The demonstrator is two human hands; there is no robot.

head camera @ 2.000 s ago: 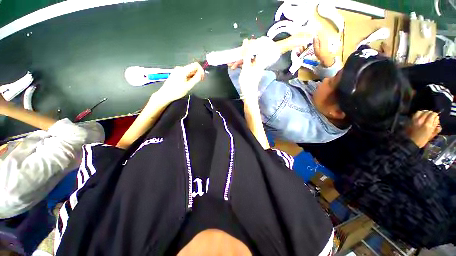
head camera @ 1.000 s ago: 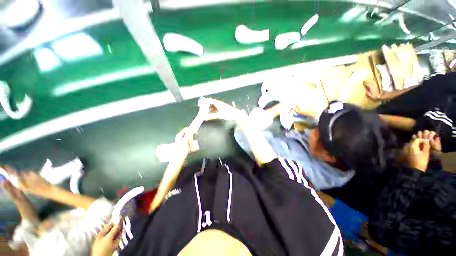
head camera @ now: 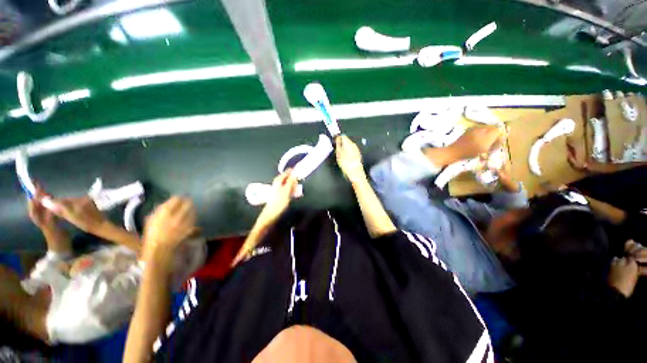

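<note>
My right hand (head camera: 347, 157) is shut on the narrow end of a white housing with a blue strip (head camera: 317, 97); its round end reaches over the belt's rail. My left hand (head camera: 285, 186) is at the lower end of a white curved piece (head camera: 313, 157) and appears to grip it. A thin white crescent (head camera: 292, 152) shows beside that piece; whether they are joined is unclear. Another white housing (head camera: 260, 193) lies on the dark bench, partly hidden by my left hand.
White parts lie on the green belt (head camera: 383, 41); a metal bar (head camera: 259, 53) crosses it. At left, a person's hands hold a white part, and another raised forearm (head camera: 152, 283) is close. At right, a person in denim handles white parts by a cardboard sheet (head camera: 521, 152).
My hands have moved apart. My right hand now holds the blue-strip housing out towards the belt. The nearby left forearm has risen, and the white strip it held is no longer visible.
</note>
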